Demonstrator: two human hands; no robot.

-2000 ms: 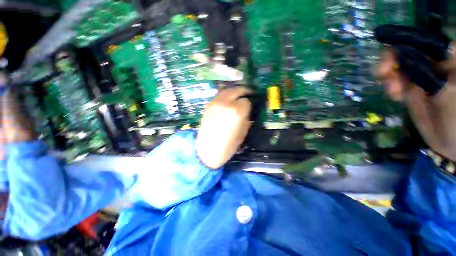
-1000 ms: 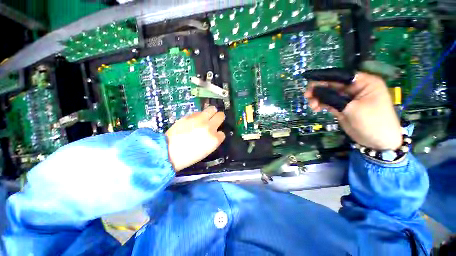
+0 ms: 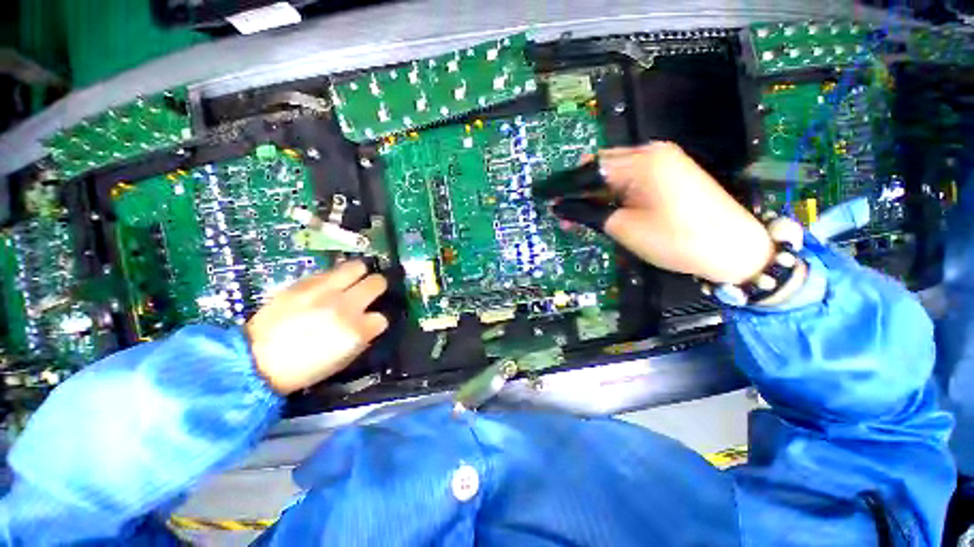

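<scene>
The main circuit board [image 3: 481, 214] lies in a black carrier [image 3: 395, 353] in front of me. It is green, with a blue-and-white row of parts and a pale yellow block near its lower left. My right hand [image 3: 673, 208] is over the board's right half, black cots on its thumb and finger with the tips together; whether a small part is between them cannot be told. My left hand [image 3: 315, 326] rests at the carrier's left edge, fingers apart, with no part visible in it, just below a pale clip [image 3: 329, 232].
Another green board [image 3: 219, 246] lies to the left and one more [image 3: 838, 139] to the right. A smaller board [image 3: 433, 86] sits above the main board. A grey rail [image 3: 598, 387] runs along the near side. A blue cord hangs at the right.
The boards have shifted left in view. My right hand has moved left relative to the carriers' far side and stays over the main board; my left hand stays beside the same carrier. The view is sharper.
</scene>
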